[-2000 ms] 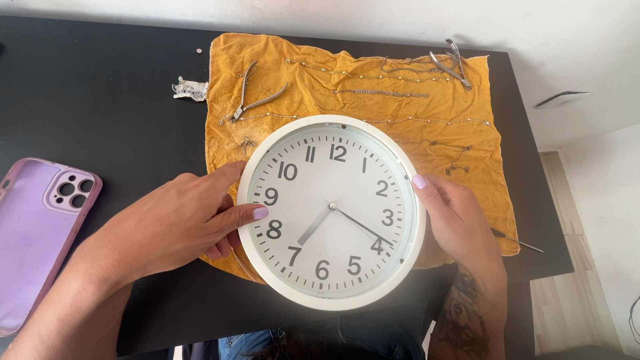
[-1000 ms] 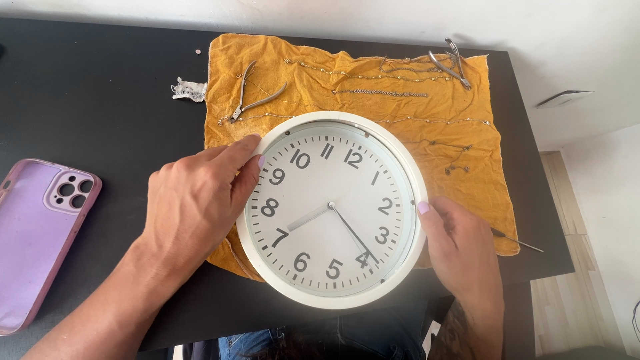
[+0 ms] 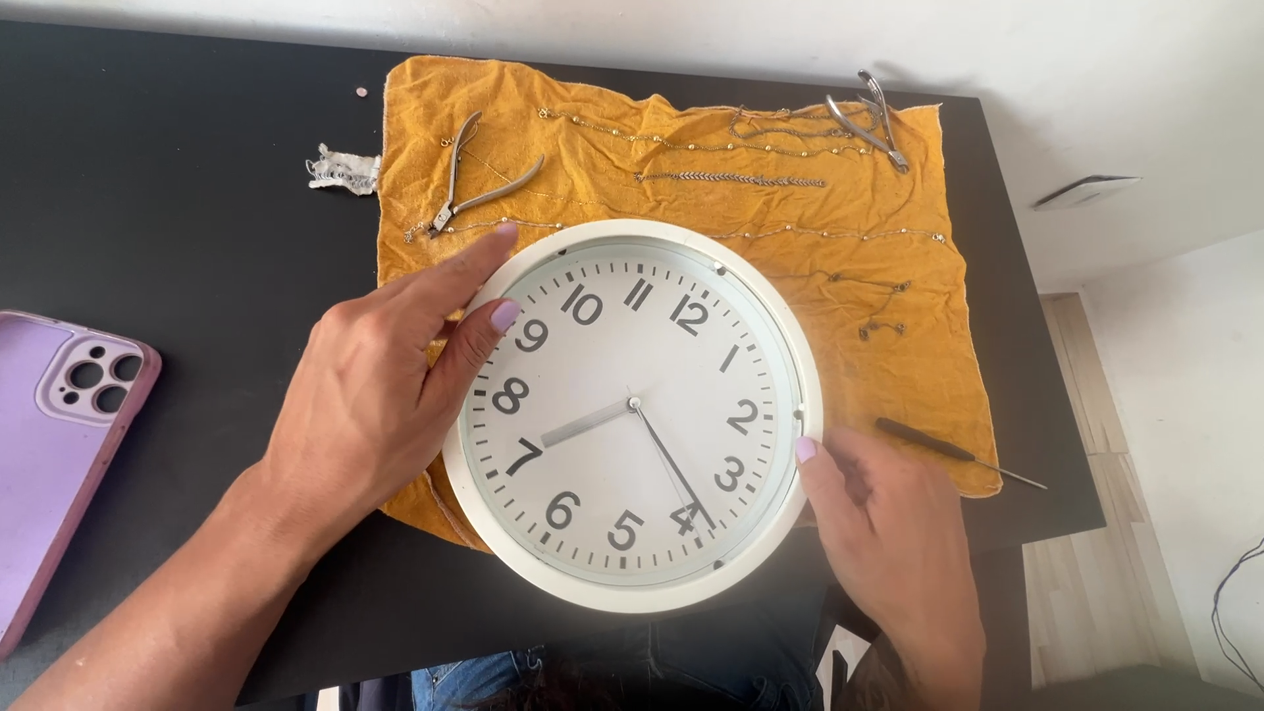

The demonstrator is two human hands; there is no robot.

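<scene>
A round white wall clock (image 3: 632, 592) with black numerals lies face up over the near part of a mustard-yellow cloth (image 3: 889, 355), turned so its 12 points to the upper right. My left hand (image 3: 380, 395) grips the upper left of its rim, thumb on the face edge beside the 9. My right hand (image 3: 894, 533) holds the right side of the rim, with the thumb near the 3; its other fingers are partly hidden. Beyond the clock, nippers (image 3: 459, 188) lie spread on the cloth. A dark-handled screwdriver (image 3: 923, 439) lies just above my right hand.
Several thin chains (image 3: 731, 179) lie on the cloth, with a second pair of nippers (image 3: 879, 128) at the upper right. A purple phone case (image 3: 59, 425) lies at the left of the black table (image 3: 197, 227). Crumpled whitish material (image 3: 341, 170) touches the cloth's left edge.
The clock has turned clockwise between my hands. My left hand has moved from beside the 8 and 9 up to the upper left rim. My right hand stays at the right side.
</scene>
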